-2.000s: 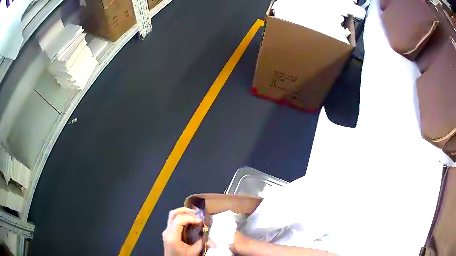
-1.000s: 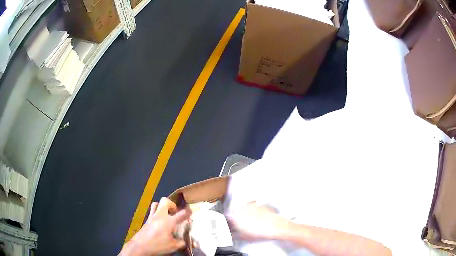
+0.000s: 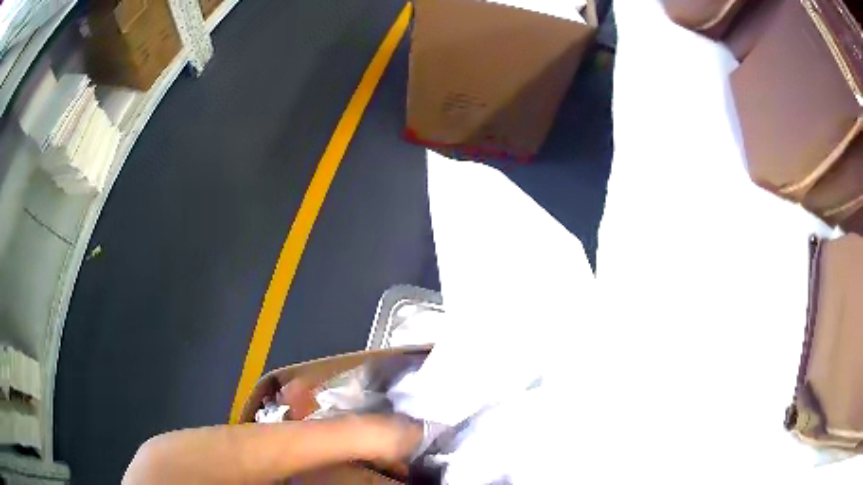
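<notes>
A brown handbag (image 3: 326, 362) lies low at the bottom edge, its mouth open, with crumpled whitish paper (image 3: 352, 396) inside. A large overexposed white sheet (image 3: 511, 237) spreads from the bag mouth up and right. My left forearm crosses the bag from the lower left. My left hand (image 3: 386, 438) is blurred at the bag mouth beside the paper; its grip is unclear. A blurred reddish, skin-like patch shows inside the bag on the left; I cannot tell whether it is part of my right hand. My right arm is not clearly visible.
A clear plastic bin (image 3: 383, 317) shows behind the bag. A carton (image 3: 492, 80) with white contents stands ahead. Brown bags (image 3: 795, 114) lie on the white-covered table (image 3: 681, 189) at right. Shelving (image 3: 90, 237) with paper stacks (image 3: 80, 137) runs along the left, beyond a yellow floor line (image 3: 308, 208).
My left hand has moved right across the bag mouth from its left edge. The white sheet now spreads further up and left. My right forearm no longer shows at the right. The camera view has shifted.
</notes>
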